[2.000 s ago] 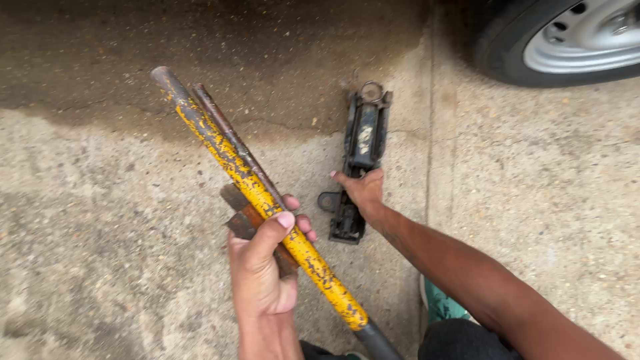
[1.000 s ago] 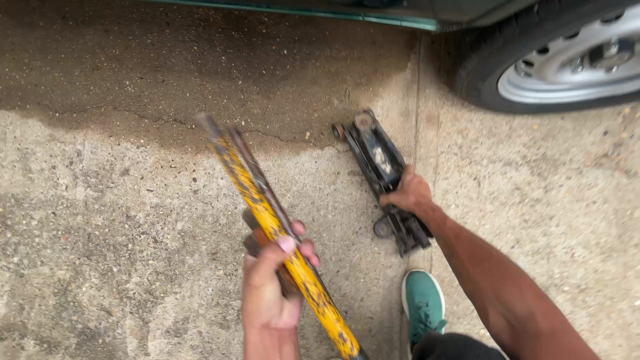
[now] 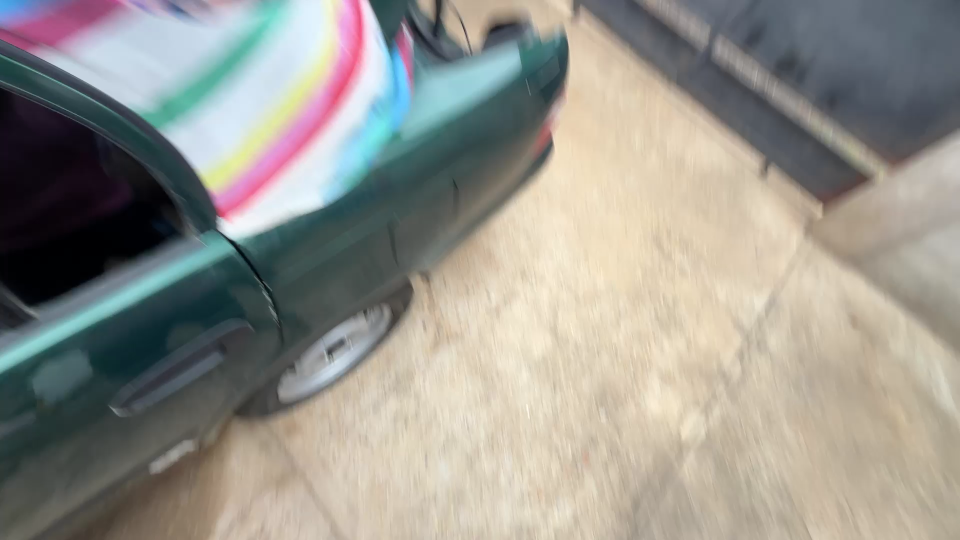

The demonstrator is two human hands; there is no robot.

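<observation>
Neither my left hand nor my right hand is in the head view at this moment. The yellow-painted metal bar and the black floor jack are out of view too. A green car fills the left side, blurred by motion. Its wheel with a silver rim stands on the concrete, below the rear side panel. A cloth with coloured stripes lies over the rear part of the car. The door handle is at the lower left, under a dark side window.
Pale concrete ground with joint lines stretches right of the car. A dark metal gate or panel stands at the upper right, beside a pale wall. The trunk area at the car's rear seems raised or open.
The view has swung up and away from the ground to the car's side. Both hands, the yellow bar and the jack, all visible one second ago, have left the view.
</observation>
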